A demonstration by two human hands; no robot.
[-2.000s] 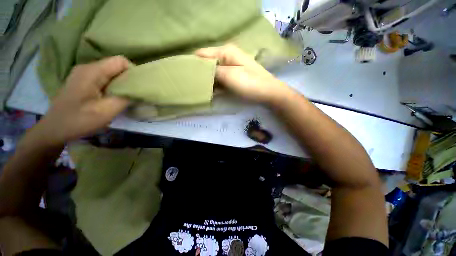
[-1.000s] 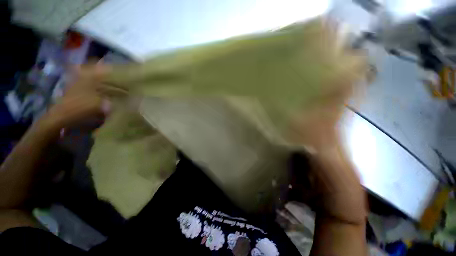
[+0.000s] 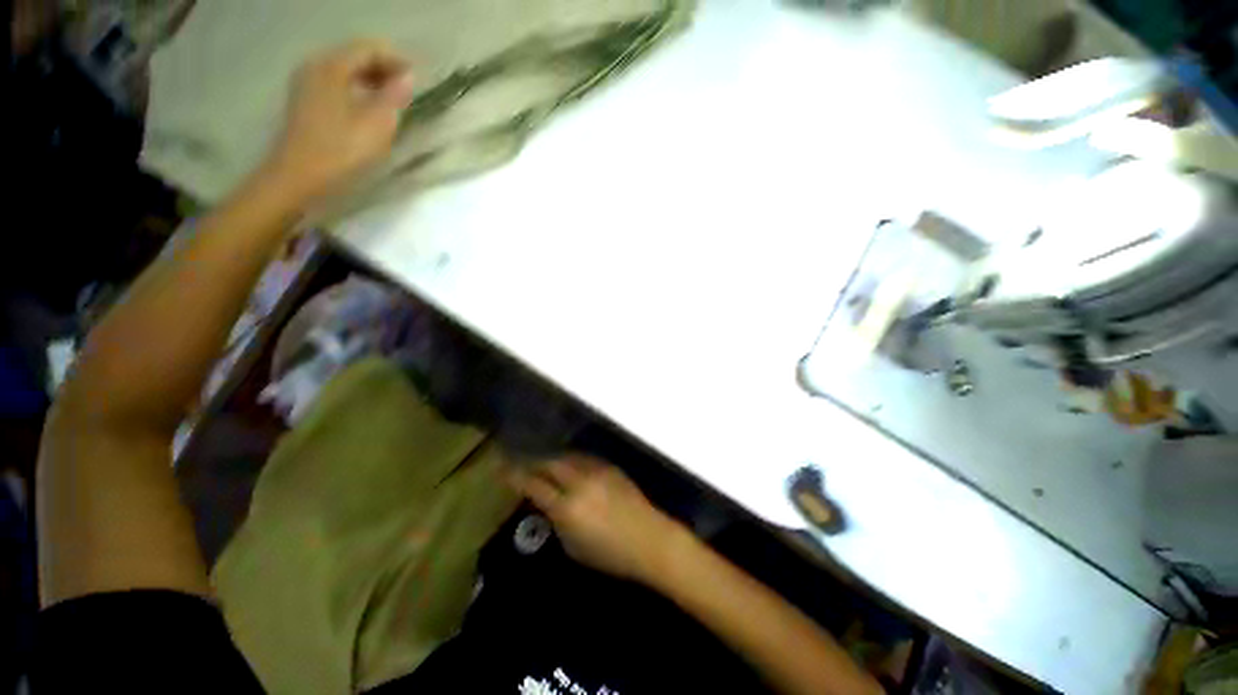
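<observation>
My left hand (image 3: 348,109) is at the upper left, its fingers curled at a pale grey-green garment panel (image 3: 258,48) that lies over the left end of the white table. Whether the fingers grip the cloth is not clear. My right hand (image 3: 591,509) is low in front of my body, with its fingertips on the right edge of an olive-green garment panel (image 3: 367,502) that hangs at my lap. A slit shows as a short dark line near that panel's upper right edge.
The white machine table (image 3: 611,272) runs diagonally, with a dark-edged hole (image 3: 817,500) near its front edge. The sewing machine (image 3: 1113,258) stands at right, with yellow-orange handles (image 3: 1138,402) behind the needle area. A yellow-orange box (image 3: 1174,661) shows at the lower right.
The panel that both hands held over the table is now at the upper left with my left hand. My right hand has come down to the lap cloth. The view has turned left.
</observation>
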